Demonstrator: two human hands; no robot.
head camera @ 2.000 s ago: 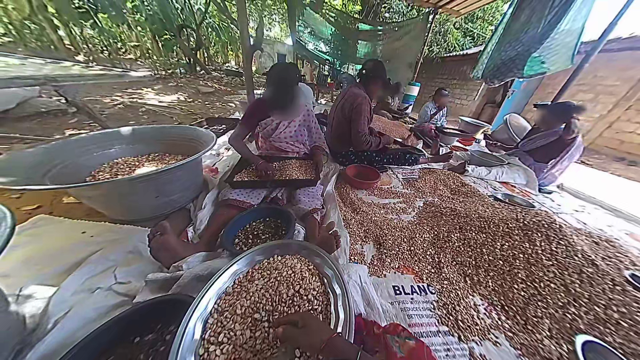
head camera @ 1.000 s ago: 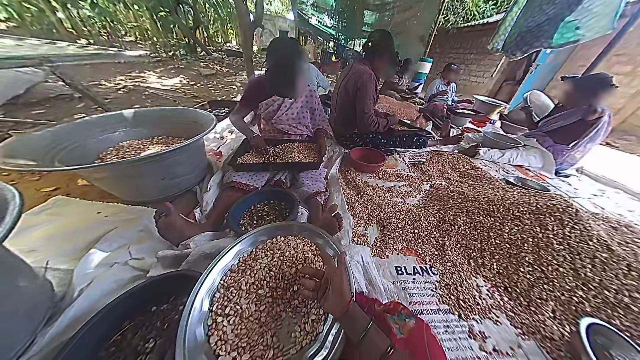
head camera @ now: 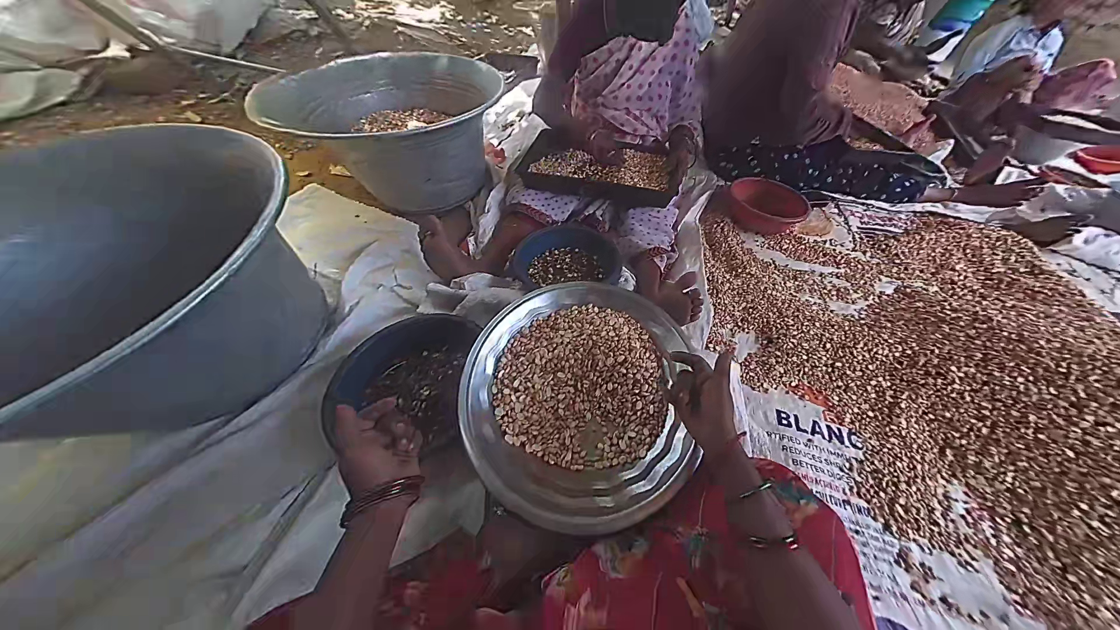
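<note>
A round steel plate (head camera: 577, 507) with pale seeds or nut pieces (head camera: 579, 385) lies over my lap. My right hand (head camera: 704, 398) is at the plate's right rim, fingers bent; whether it grips anything cannot be told. Above a dark blue basin (head camera: 359, 367) with dark bits in it, left of the plate, is my left hand (head camera: 379, 442). Its fingers are curled, and whether something is between them is hidden. Beyond the plate stands a small blue bowl (head camera: 525, 254) with seeds.
Large metal tubs (head camera: 297, 350) (head camera: 429, 171) stand at left. Opposite, a person's hand is in a black tray (head camera: 604, 191) of seeds; more people sit at right. A red bowl (head camera: 766, 206) borders a wide seed spread (head camera: 945, 315) on printed sacks (head camera: 814, 437).
My left hand has come into view over the dark blue basin. My right hand has moved from over the seeds to the plate's right rim. The view has turned down and left.
</note>
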